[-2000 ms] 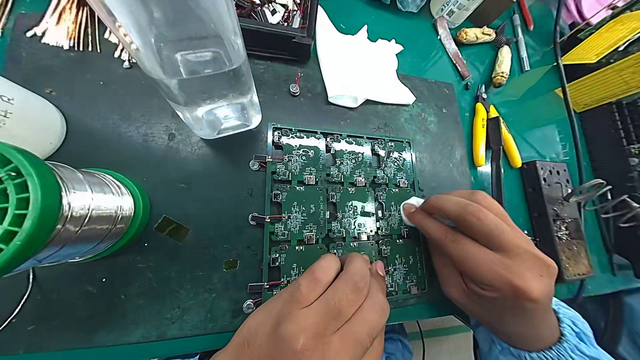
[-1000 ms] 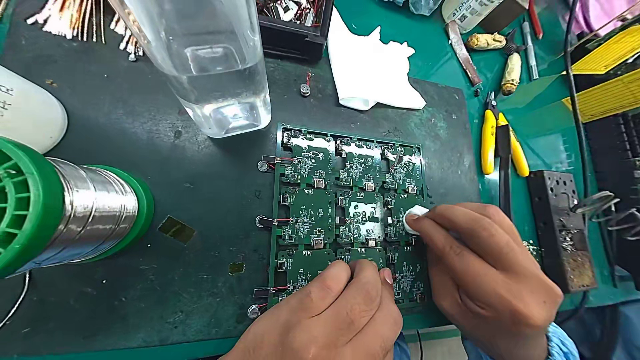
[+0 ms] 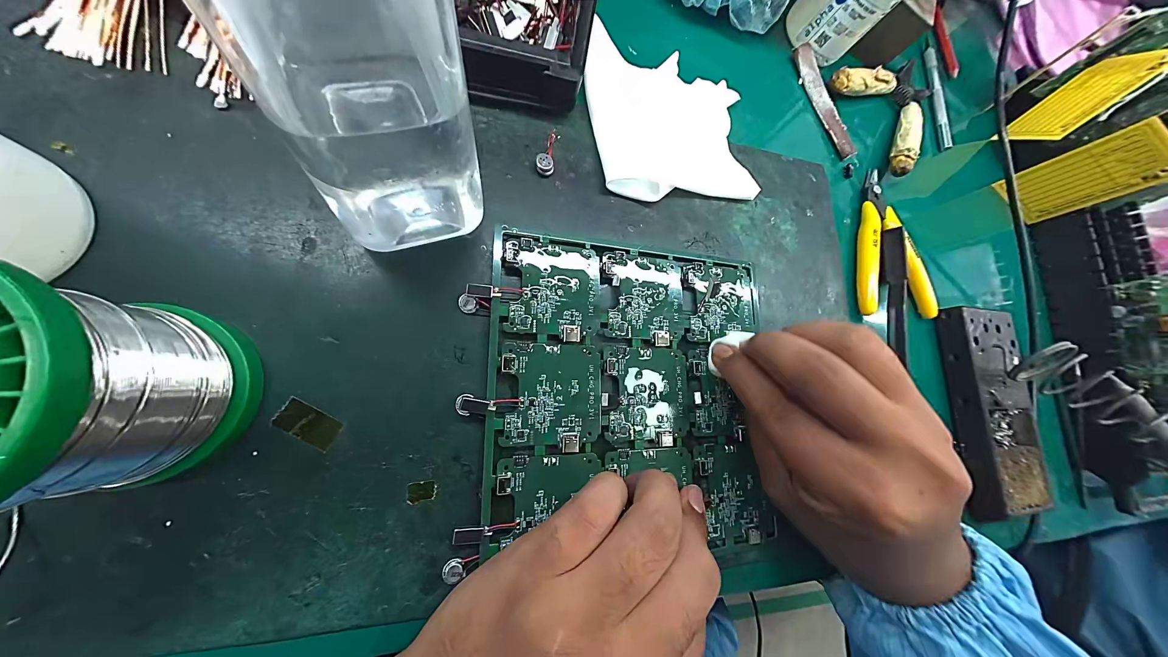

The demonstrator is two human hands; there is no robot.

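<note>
A green panel of circuit boards (image 3: 552,397) lies on the dark mat, with small round components (image 3: 470,404) wired along its left edge. My left hand (image 3: 607,566) rests over the panel's lower part, fingers bent; whether it grips the panel's edge is hidden. My right hand (image 3: 849,447) pinches a small white wad (image 3: 727,351), which looks like tissue or cotton, against the right column of boards. Shiny patches show on the top row and the middle board. A clear container of liquid (image 3: 392,173) stands behind the panel, and a torn white cloth or tissue (image 3: 662,132) lies nearby.
A solder wire spool (image 3: 151,388) with green flanges is at left, below a white container (image 3: 36,210). Yellow-handled cutters (image 3: 870,260) and a black soldering stand (image 3: 990,411) with a coiled spring lie at right. A black parts box (image 3: 525,73) stands at the back.
The white wad in my right hand has moved slightly up along the right column of boards. My left hand stays over the panel's lower part. The view has shifted a little.
</note>
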